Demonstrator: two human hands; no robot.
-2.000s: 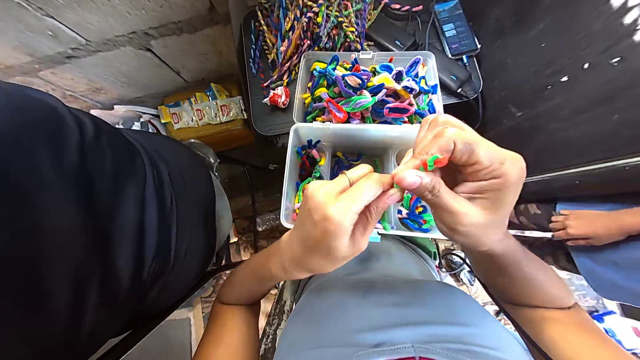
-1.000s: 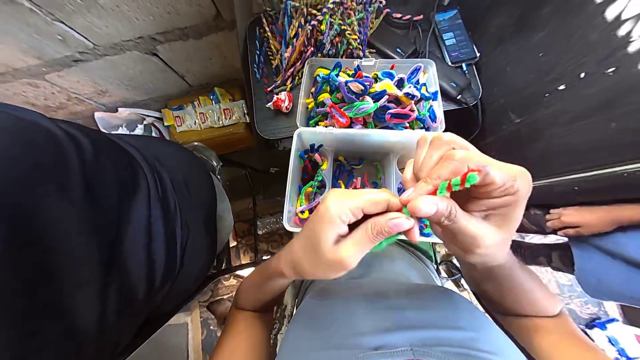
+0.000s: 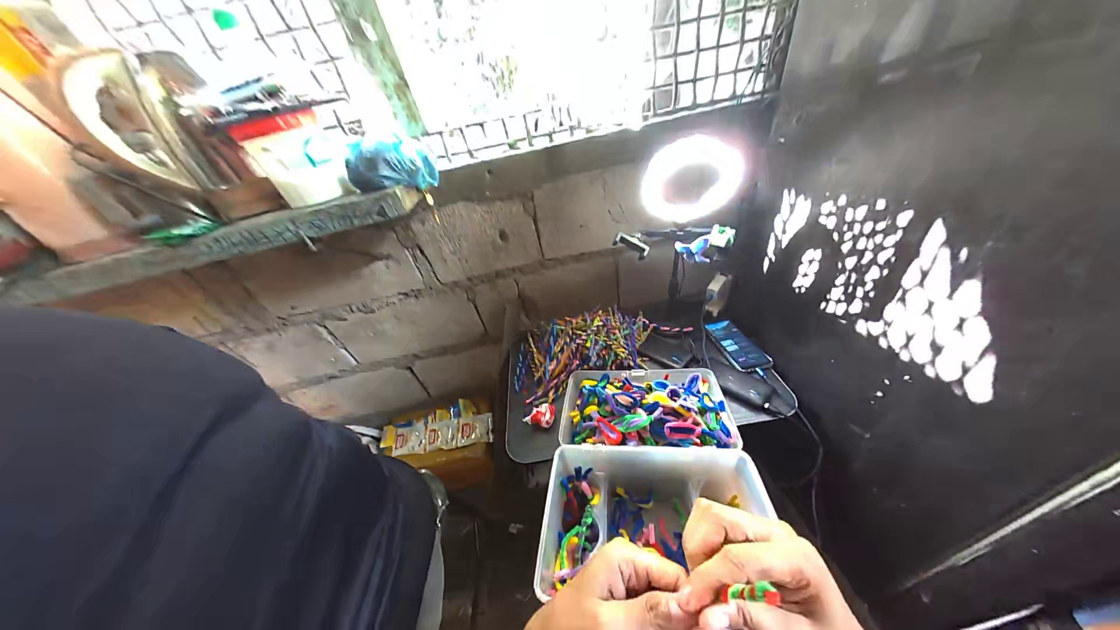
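A twisted red and green fuzzy pipe-cleaner piece (image 3: 751, 593) pokes out of my right hand (image 3: 766, 564), whose fingers are closed on it. My left hand (image 3: 617, 588) meets the right one fingertip to fingertip; the part pinched there is hidden. Both hands are over the near edge of a clear plastic divided box (image 3: 573, 455), which holds colourful twisted pieces (image 3: 577, 525) in its compartments. Its lid side (image 3: 573, 381), farther off, is filled with looped pieces in many colours (image 3: 652, 411).
Behind the box, a dark tray (image 3: 528, 448) bears a pile of twisted multicoloured stems (image 3: 582, 346), a red and white wrapped item (image 3: 542, 415) and a phone (image 3: 738, 345). A lit ring light (image 3: 693, 178) stands by the block wall. A person in dark clothing (image 3: 201, 472) is at left.
The view has tilted up strongly, bringing the window, shelf and ring light into sight. My hands remain together around the red and green piece.
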